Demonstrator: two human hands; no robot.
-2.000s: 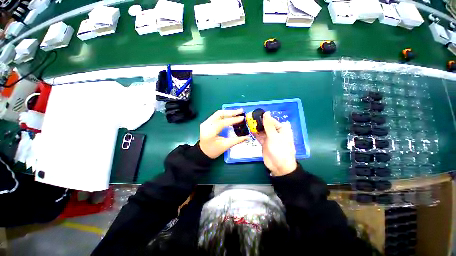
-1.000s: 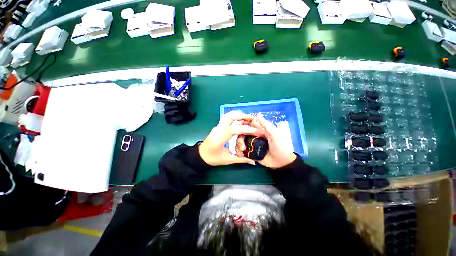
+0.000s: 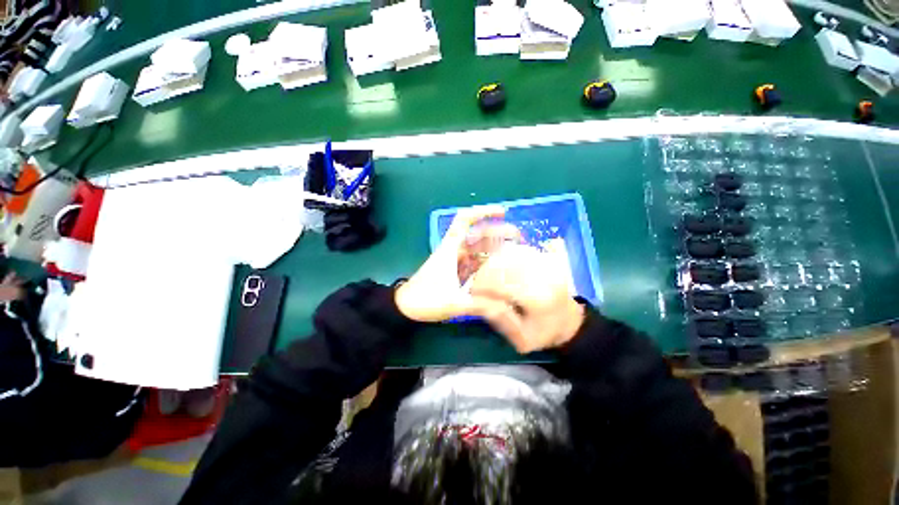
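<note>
My left hand (image 3: 444, 278) and my right hand (image 3: 535, 296) are together over the near part of the blue parts bin (image 3: 584, 237). The right hand is blurred and lies across the left hand's fingers. No black-and-orange unit shows between them; whatever they hold is hidden, so I cannot tell their grip. Small white parts (image 3: 540, 229) lie in the bin behind the hands.
A clear blister tray (image 3: 808, 227) with black parts (image 3: 725, 274) is at right. Left are a tool holder (image 3: 340, 178), black bundle (image 3: 350, 227), smartphone (image 3: 256, 321) and white sheet (image 3: 158, 276). White boxes (image 3: 392, 41) and black-and-orange units (image 3: 598, 94) stand on the belt.
The unit seen in my hands earlier is now out of sight. My right hand has moved over the left hand's fingers. The units and boxes on the belt have shifted left.
</note>
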